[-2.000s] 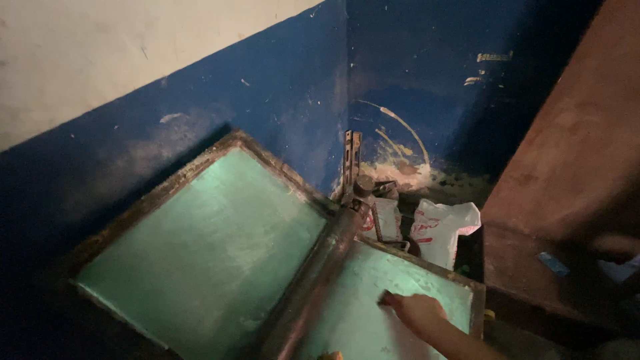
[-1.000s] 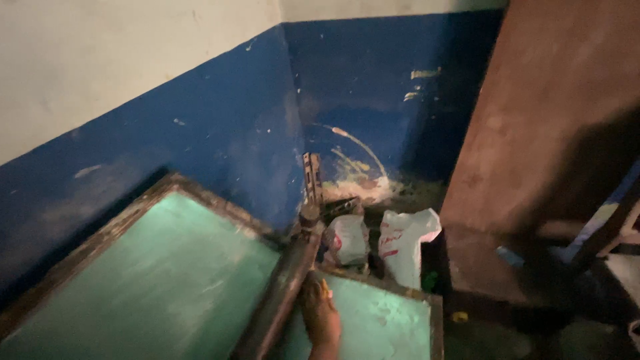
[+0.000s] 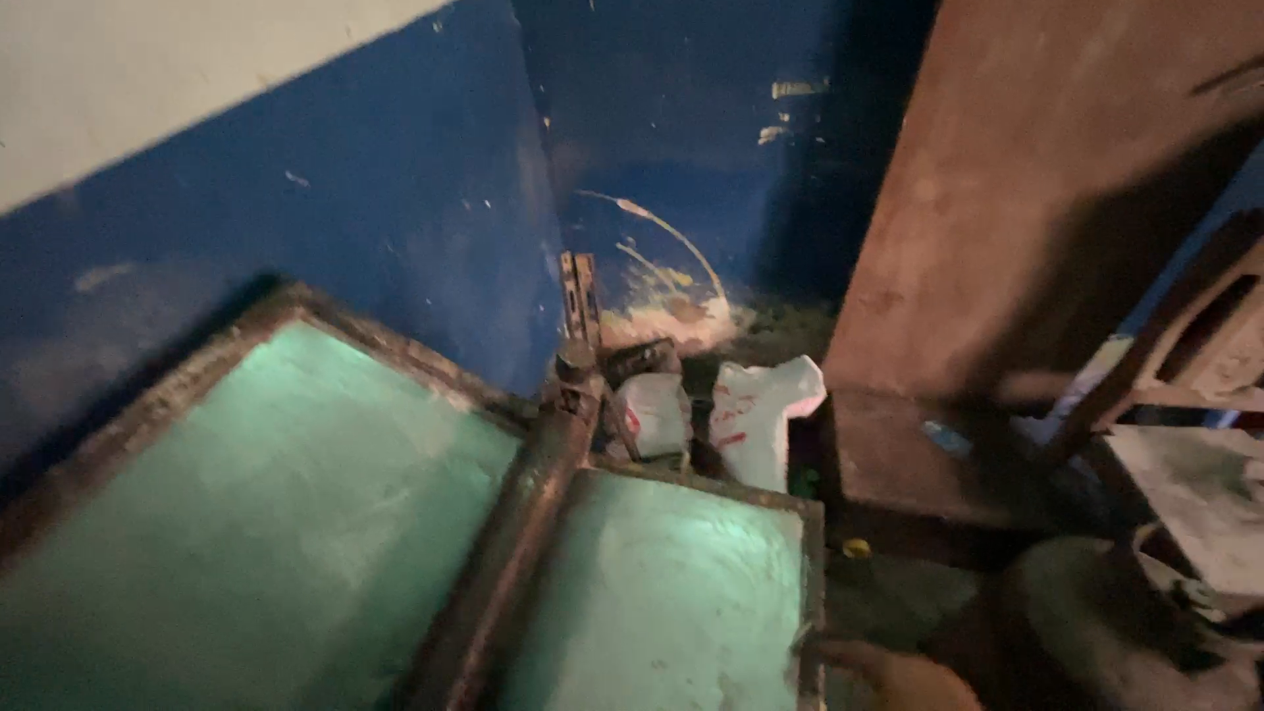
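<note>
My right hand [image 3: 899,676] is blurred and cut off at the lower edge, with a finger at the right rim of the smaller framed panel [image 3: 671,592]. Whether it grips anything cannot be told. This panel has a pale green surface and a worn dark frame. A larger green framed panel [image 3: 296,513] lies to the left, tilted towards the blue wall. Between the two runs a brown, rusty-looking round post [image 3: 513,553], with an upright slotted bracket [image 3: 581,296] just beyond its far end. My left hand is out of view.
White plastic bags with red marks [image 3: 755,420] stand in the corner beyond the smaller panel. A brown board [image 3: 948,237] leans at the right. Below it are a yellow ring-like item [image 3: 855,547], a rounded dark vessel [image 3: 1076,612] and part of a chair [image 3: 1200,346].
A hand that was on the green surface two seconds ago, and one near the post a second ago, no longer show there. My right hand is now at the smaller panel's right rim.
</note>
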